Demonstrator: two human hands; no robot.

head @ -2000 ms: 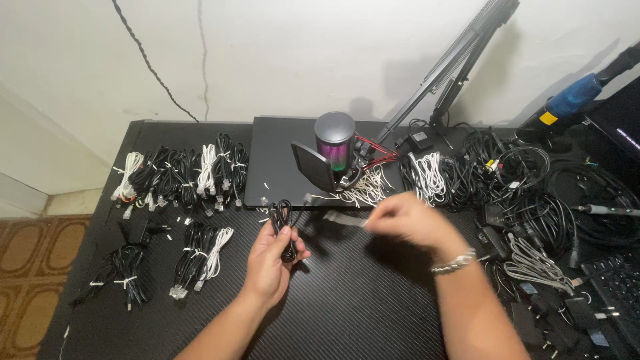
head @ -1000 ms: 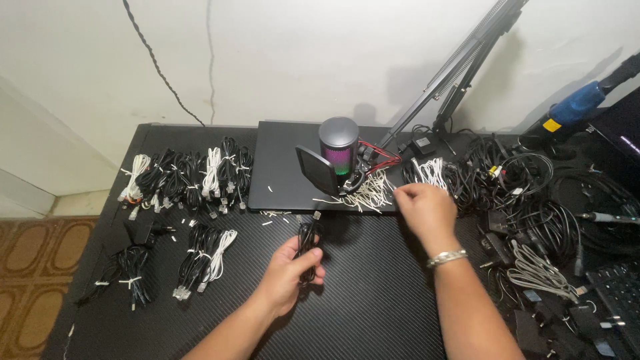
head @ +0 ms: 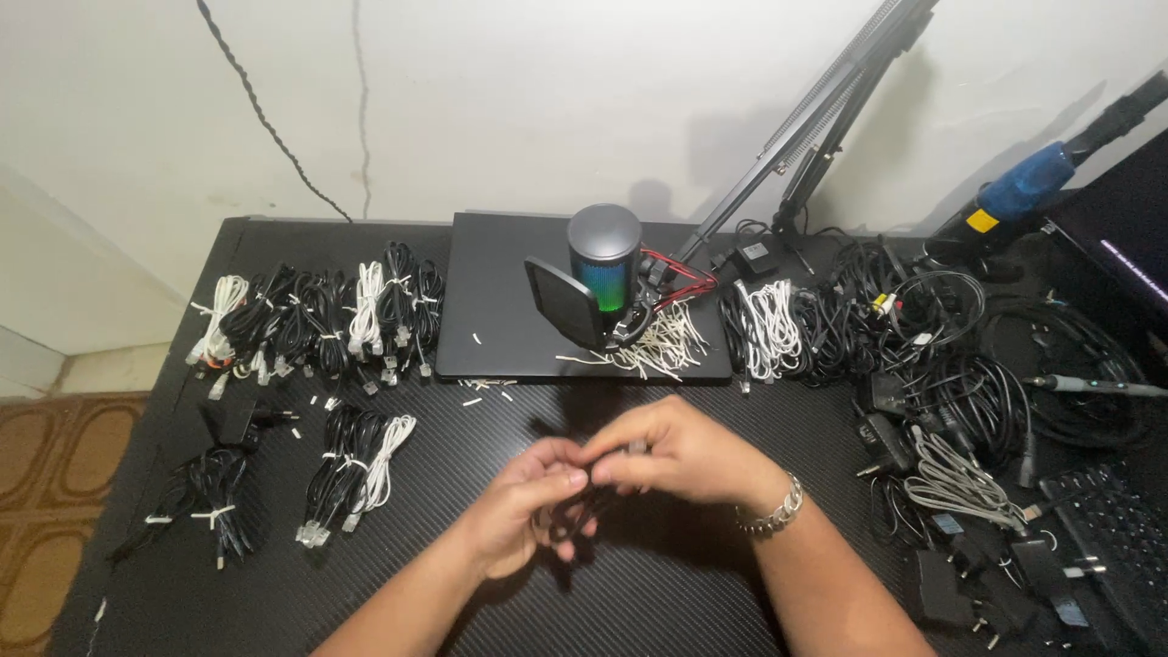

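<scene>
A folded black cable (head: 570, 516) is held in my left hand (head: 525, 506) over the middle of the desk. My right hand (head: 675, 452), with a metal bracelet at the wrist, meets it there, thumb and fingertips closed on the same cable near a connector. Whether a tie lies between the fingers is hidden. Beyond the hands, a heap of short white ties (head: 671, 342) lies on a closed black laptop (head: 502, 319). Left of the hands rests a tied bundle of black and white cables (head: 351, 470) with clear plugs; a black adapter cable (head: 219, 493) is tied beside it.
A microphone (head: 604, 255) with pop filter (head: 561, 301) hangs over the laptop on a boom arm (head: 785, 151). Tied cables (head: 319, 319) line the back left. Coiled cables (head: 949, 383), power adapters (head: 944, 584), a soldering iron (head: 1095, 386) and a keyboard (head: 1113, 529) crowd the right.
My right hand has moved from beside the white ties, back toward me and left, to the cable in my left hand. The microphone's light has turned from purple to blue and green.
</scene>
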